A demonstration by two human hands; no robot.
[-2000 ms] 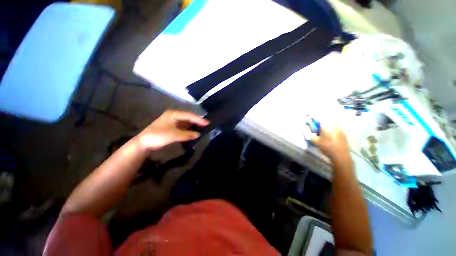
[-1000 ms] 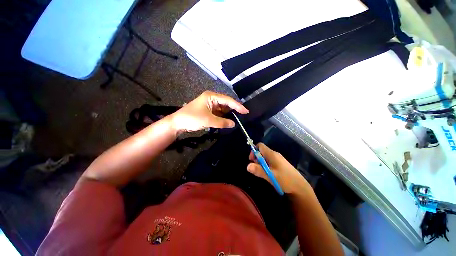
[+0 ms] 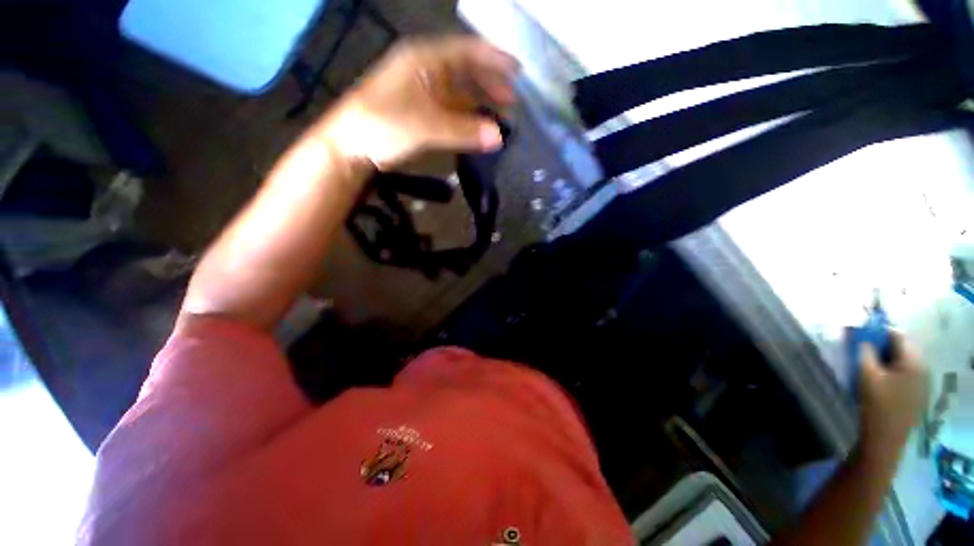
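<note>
Three black bands (image 3: 726,117) lie fanned on the white table (image 3: 812,235), their ends at its near left edge. My left hand (image 3: 433,101) is blurred, raised left of the band ends over the floor. A dark strip shows at its fingertips; whether it is gripped is unclear. My right hand (image 3: 892,368) is blurred at the table's right part, its fingers on the blue-handled scissors (image 3: 867,339). The blades are hard to make out. Black material in my lap (image 3: 555,299) merges with dark clothing.
A pale blue folding table (image 3: 224,37) stands at the upper left. Looped black strips (image 3: 411,251) and small pale scraps (image 3: 545,192) lie on the dark floor. Blue-and-metal machine parts (image 3: 956,469) show at the right edge. A pale-framed object (image 3: 694,501) is at the bottom.
My left hand has moved up and away from the band ends. My right hand has carried the scissors from the band ends to the table on the right. The view has shifted left.
</note>
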